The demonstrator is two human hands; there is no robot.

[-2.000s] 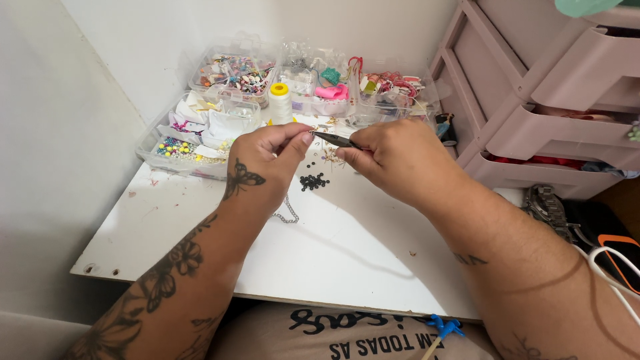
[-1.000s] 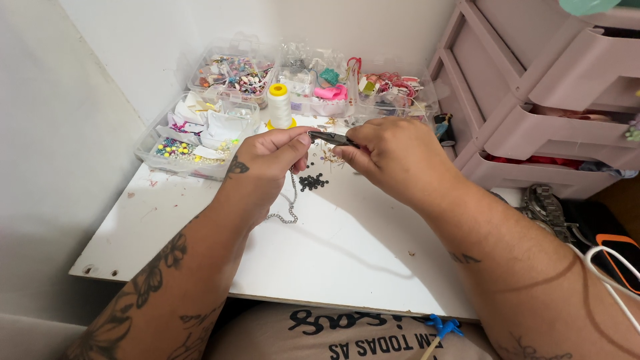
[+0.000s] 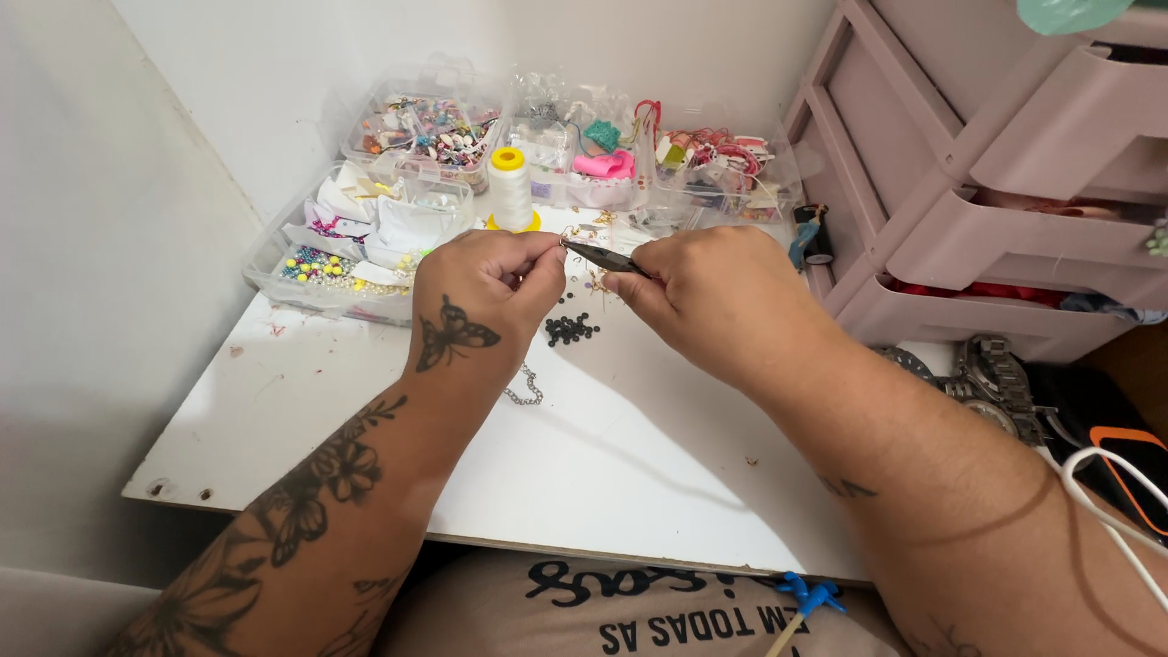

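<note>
My right hand grips a pair of dark needle-nose pliers, whose tips point left and meet the fingertips of my left hand. Thumb and index finger of that hand pinch a tiny metal piece, too small to name. A silver chain lies on the white board below the left hand, partly hidden behind it. Just under the pliers sits a small pile of black beads. A spool of white thread with yellow ends stands upright behind my hands.
Clear plastic boxes of beads and craft supplies line the back of the white board. Small gold-coloured findings lie scattered near the spool. At the right are a pink drawer unit, metal wristwatches and a white cable.
My left hand has turned so its butterfly tattoo shows more fully, and less of the chain is visible beside it than a second ago. The pliers remain in my right hand.
</note>
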